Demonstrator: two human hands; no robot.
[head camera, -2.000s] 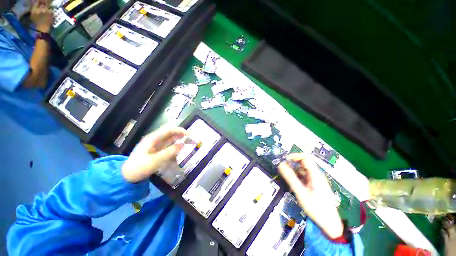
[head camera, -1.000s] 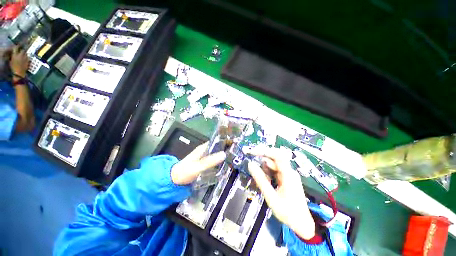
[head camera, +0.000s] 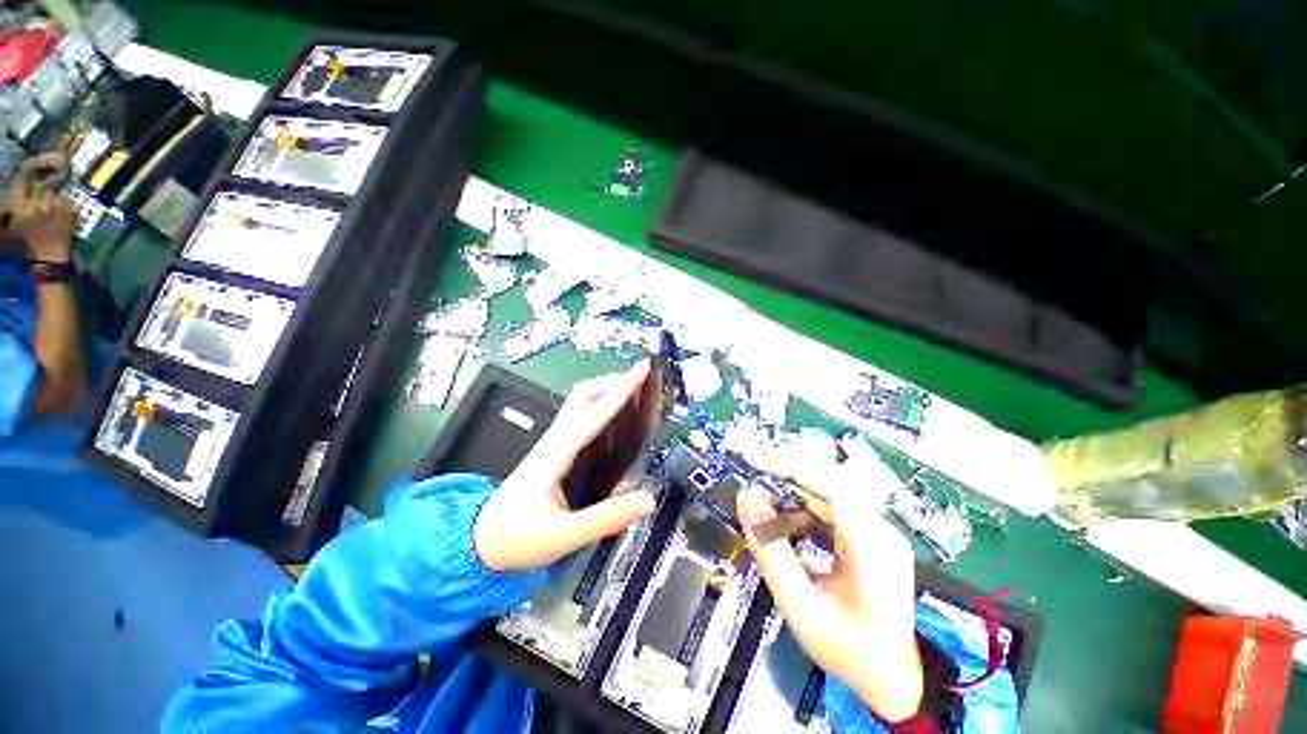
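Observation:
My left hand (head camera: 566, 480) holds a phone mid-frame (head camera: 619, 437) tilted up by its edges, above the tray; its face is dark and brownish from here. My right hand (head camera: 831, 559) holds a small blue-black mainboard (head camera: 712, 480) between thumb and fingers, just right of the mid-frame. I cannot tell if the two touch. A dark stick, perhaps tweezers, lies partly hidden in the right fingers. Below, the black foam tray (head camera: 456, 445) holds silver-white mid-frames (head camera: 674, 638). Its leftmost slot is empty, with a small white label. My right hand and sleeve cover part of the tray.
Stacked black trays (head camera: 337, 308) with mid-frames stand at left. Loose boards (head camera: 552, 308) lie scattered behind the tray. A long dark tray (head camera: 889, 287) lies on the green belt. A yellow-taped post (head camera: 1183, 456) and red bin (head camera: 1230, 674) are at right. Another person's arm (head camera: 58, 308) is far left.
My left hand has lifted the mid-frame out of the leftmost slot, then turned it more edge-on. My right hand has brought a mainboard from the loose pile beside it. The view has shifted.

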